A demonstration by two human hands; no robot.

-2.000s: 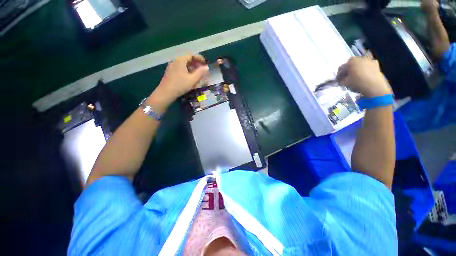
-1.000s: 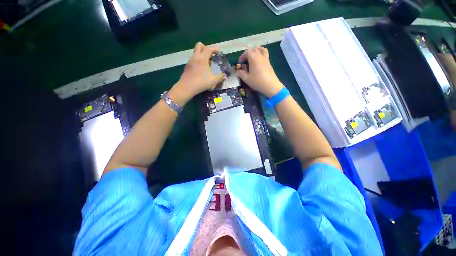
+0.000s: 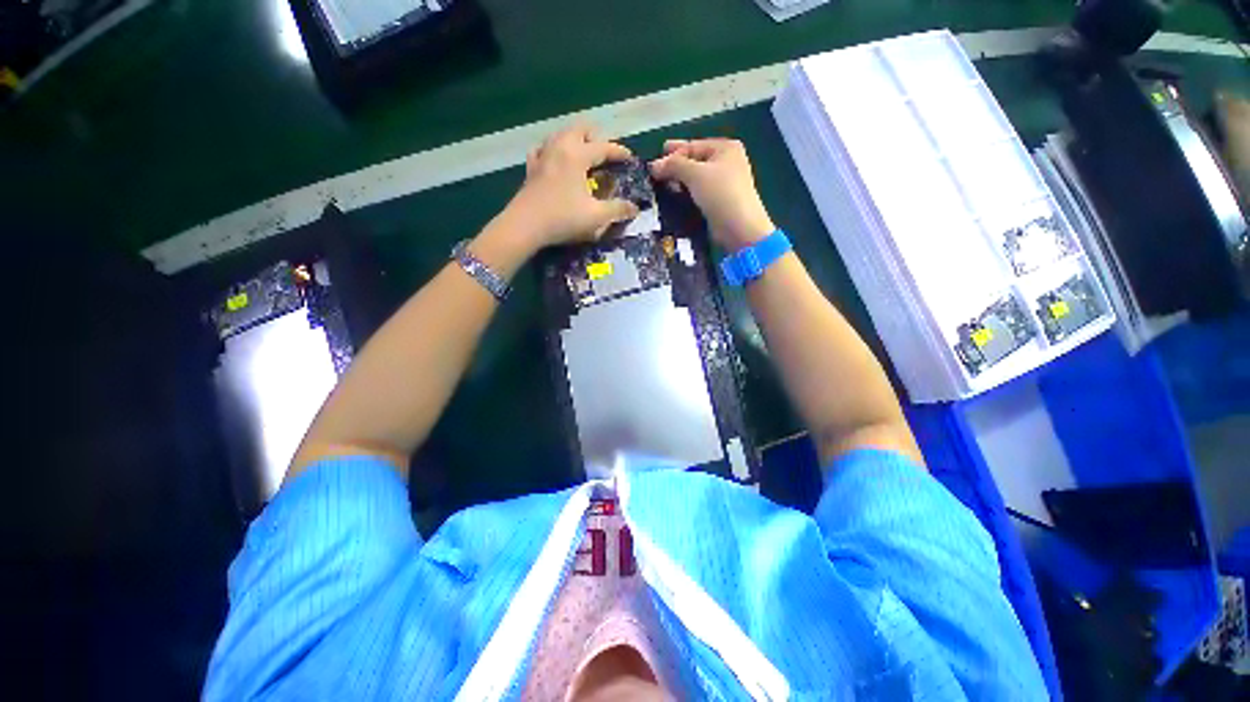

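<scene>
A tablet body [image 3: 639, 377] with a large silver-grey panel lies in front of me, a board with a yellow patch [image 3: 605, 272] in its top end. My left hand [image 3: 565, 189] holds a small dark mainboard [image 3: 625, 181] with a yellow spot, just beyond the tablet's top end. My right hand [image 3: 706, 178], with a blue wrist strap [image 3: 755, 257], is at the board's right edge, thumb and finger pinched together. Whether they grip the board or something small is too small to tell.
A second tablet body [image 3: 278, 384] lies at left. A white tray stack [image 3: 891, 165] with several boards stands at right, a blue bin [image 3: 1165, 453] below it. Another unit [image 3: 368, 17] is beyond the pale strip. A black carrier and part of a person's hand show at far right.
My right hand has come from the white tray to the tablet's top end. Since one second ago, the mainboard in my left hand has turned, showing its yellow spot.
</scene>
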